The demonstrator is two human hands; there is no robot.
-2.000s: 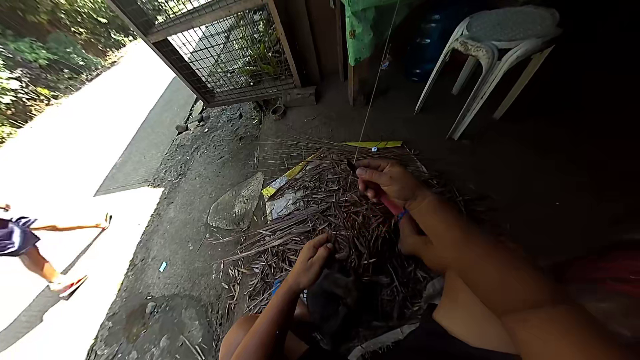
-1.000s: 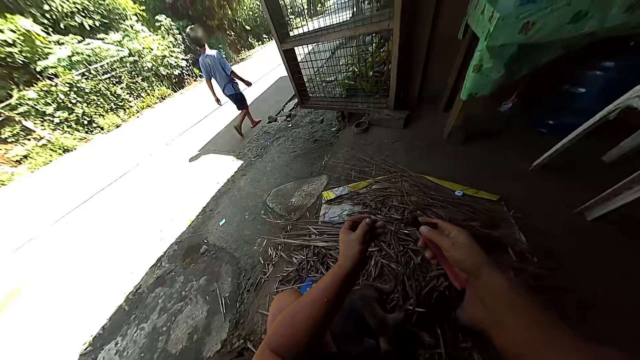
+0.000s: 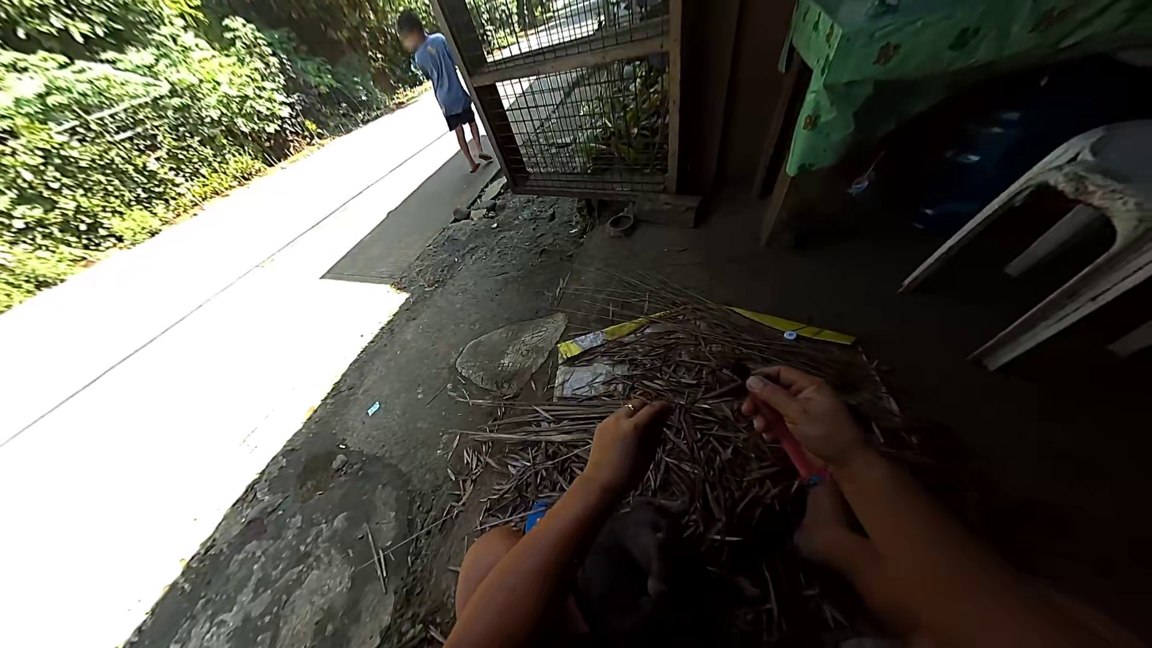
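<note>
My right hand (image 3: pixel 804 416) is closed around a red handle (image 3: pixel 790 448), perhaps a knife's; its working end cannot be made out. Left of it, my left hand (image 3: pixel 628 441), with a ring on one finger, has its fingertips pinched together over the pile; whether a thin strip is between them is too dark to tell. Below both hands lies a heap of dry brown strips and cut pieces (image 3: pixel 711 450), like palm leaf midribs, on a sheet with a yellow edge (image 3: pixel 792 326). Longer thin sticks (image 3: pixel 540 421) stretch out to the left of my left hand.
A flat stone (image 3: pixel 511 355) lies left of the heap. Beyond stand a wood-framed wire mesh gate (image 3: pixel 585 126) and a table with a green cloth (image 3: pixel 832 99). A worn white plastic chair or stool (image 3: pixel 1102 202) is at right. A person (image 3: pixel 443 81) is on the sunlit road.
The view has swung left. My right hand was raised with a thin strand above it two seconds ago and is now lower, over the heap. The person has walked farther up the road, to the gate.
</note>
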